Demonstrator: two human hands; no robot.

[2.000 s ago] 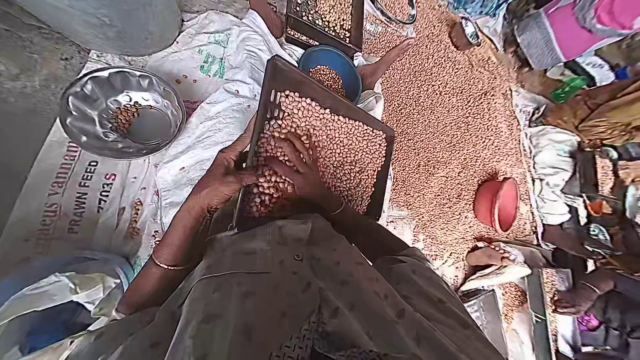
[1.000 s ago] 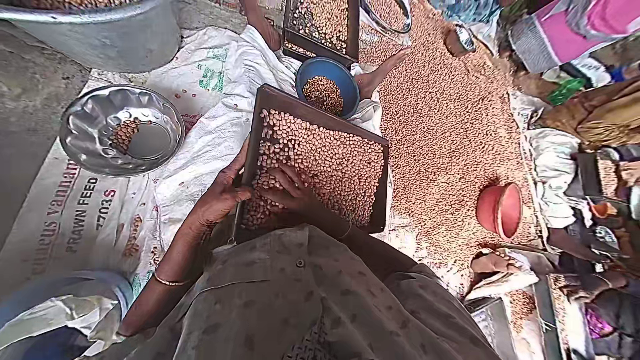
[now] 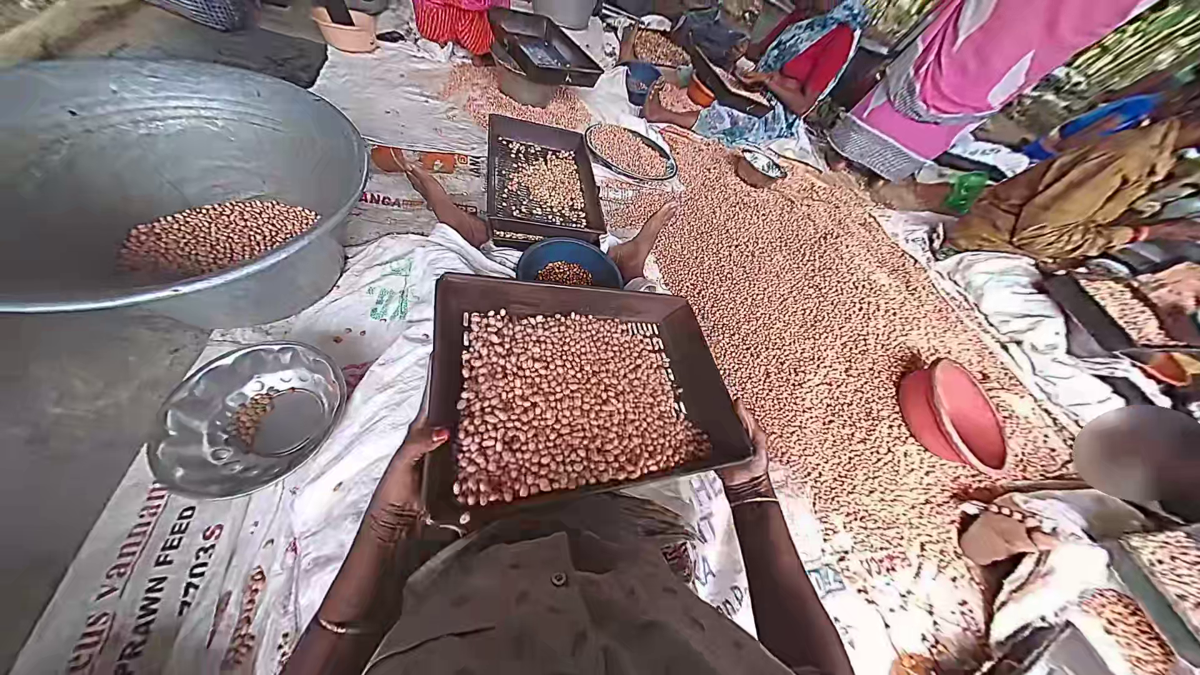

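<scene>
A dark rectangular sieve tray (image 3: 689, 352) with slotted edges is held over my lap, its floor mostly covered by shelled peanuts (image 3: 572, 403). My left hand (image 3: 412, 469) grips the tray's left side, thumb at the rim. My right hand (image 3: 750, 445) grips its right side near the lower corner. The fingers beneath the tray are mostly hidden. Just beyond the tray is a blue bowl (image 3: 534, 258) with some darker nuts in it.
A large metal basin (image 3: 187, 103) with nuts and a steel bowl (image 3: 319, 375) are at left. Another sieve tray (image 3: 497, 178) lies ahead, between a person's feet. A wide peanut heap (image 3: 778, 309) spreads at right, with a red tub (image 3: 970, 412) on it. Other people sit around.
My right hand has left the peanuts inside the tray and now holds the tray's right side. The tray is turned straighter to me. The view has shifted, showing more of the large basin.
</scene>
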